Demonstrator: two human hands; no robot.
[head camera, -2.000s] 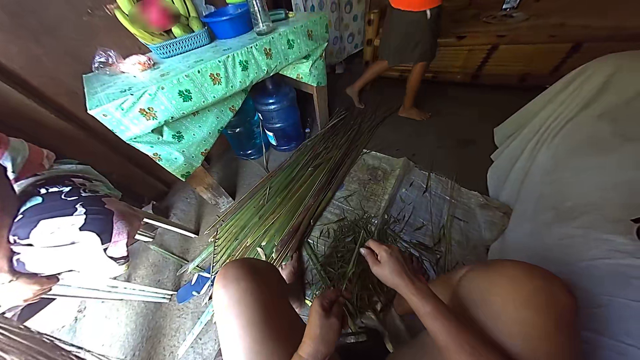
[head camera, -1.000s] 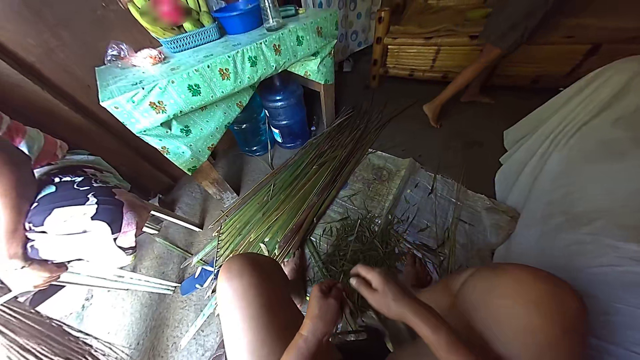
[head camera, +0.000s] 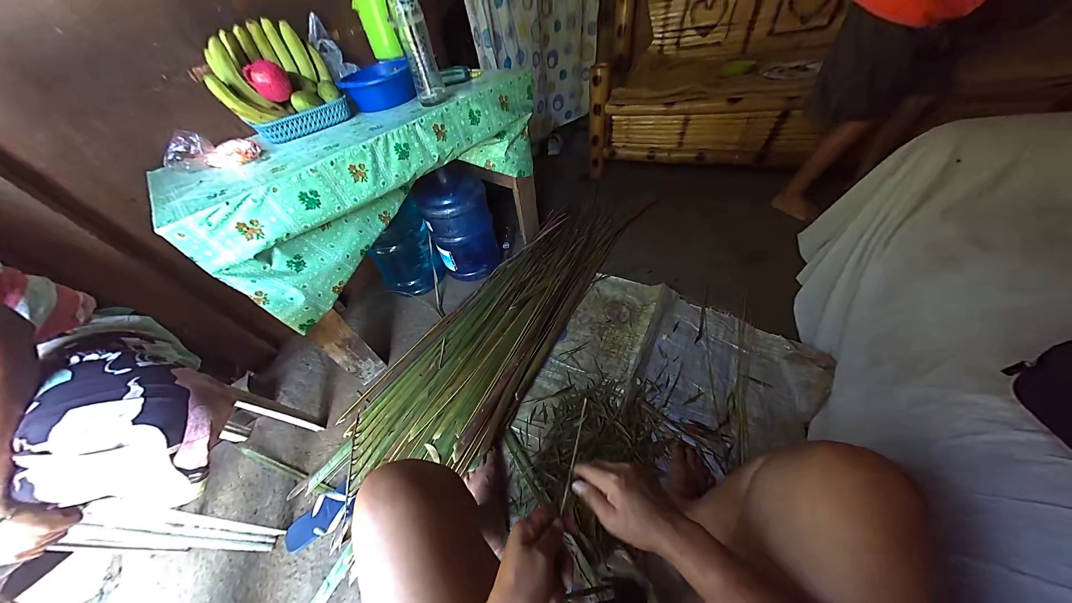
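Low between the bare knees, my left hand (head camera: 536, 553) is closed around a thin green leaf strip (head camera: 574, 452) that points upward. My right hand (head camera: 624, 502) lies just right of that strip, its fingers close to it; whether they touch it is unclear. Beneath both hands a heap of leaf shavings (head camera: 603, 427) covers part of a flattened sack sheet (head camera: 615, 322). Beyond the left knee a large bundle of long green and brown palm leaves (head camera: 494, 352) slants away across the floor. A dark object at the bottom edge below my hands is mostly hidden.
A cloth-covered table (head camera: 335, 180) holds bananas (head camera: 260, 63) in a blue basket (head camera: 306, 120) and a blue basin (head camera: 378, 86); water jugs (head camera: 459, 222) stand beneath. A seated person (head camera: 100, 419) holds pale strips (head camera: 176, 529) at left. Another person (head camera: 879, 84) stands by a bamboo bench (head camera: 703, 126). White cloth (head camera: 938, 276) drapes at right.
The person in orange, seen walking near the bench, is now farther right than two seconds ago. My right hand's fingers have spread a little from their curled pose.
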